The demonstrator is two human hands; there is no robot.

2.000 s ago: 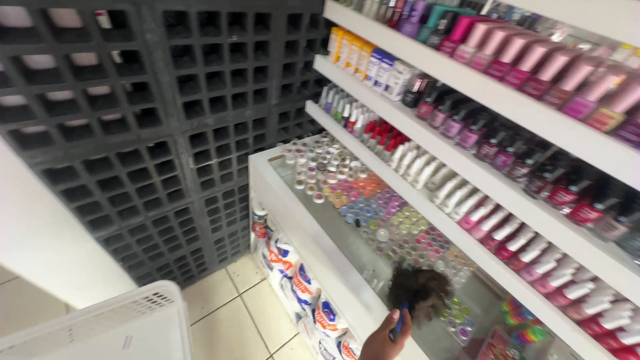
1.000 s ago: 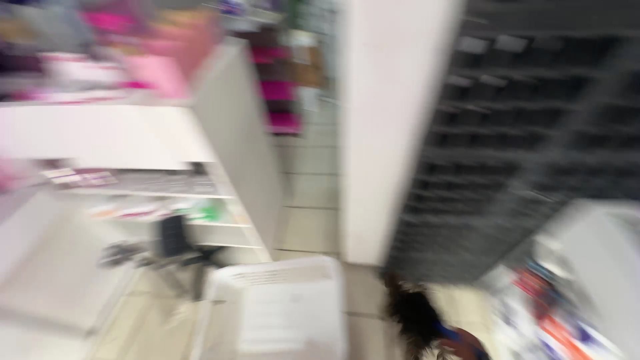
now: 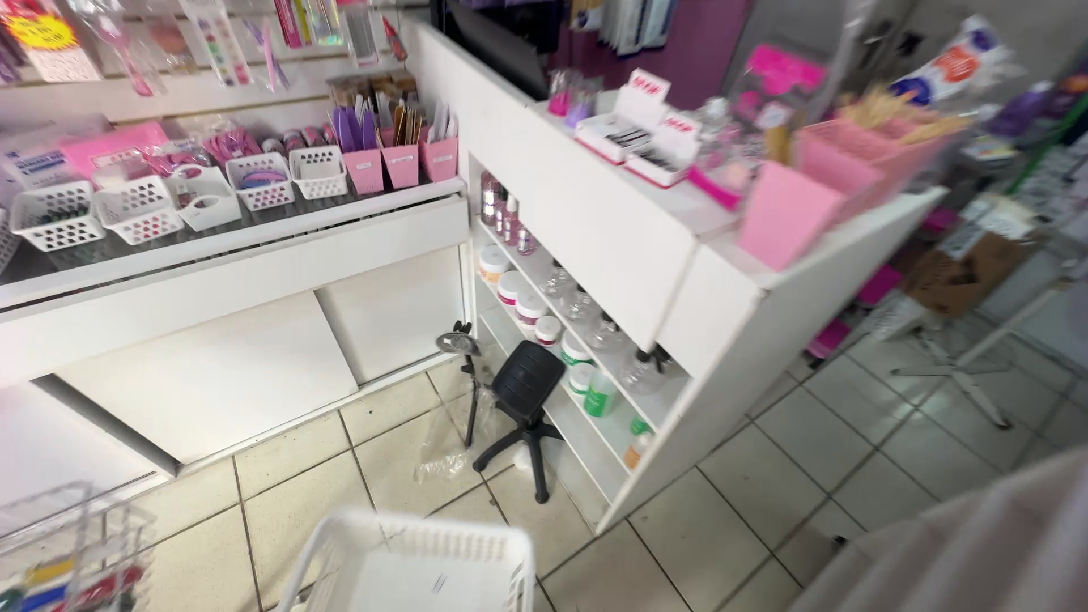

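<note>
Neither of my hands shows in the head view now. A white plastic basket [image 3: 425, 544] with slotted walls is at the bottom centre, cut off by the frame edge; a small mark or item shows on its floor. Beyond it, a black footrest-like stand [image 3: 529, 380] with a star-shaped base rests on the tiles beside a white shelf unit [image 3: 731, 340]. Jars and bottles fill the unit's shelves, among them a green bottle [image 3: 599, 396].
White counter [image 3: 212, 255] at left carries small white baskets [image 3: 140, 208] and pink holders [image 3: 364, 168]. A wire rack [image 3: 81, 544] stands at lower left. Pink boxes [image 3: 786, 212] top the shelf unit. A white-legged stand [image 3: 960, 374] is at right.
The view has swung left, from the nail polish shelves to the counter. A hand with a dark-bristled brush-like thing, seen in both earlier frames, is out of view.
</note>
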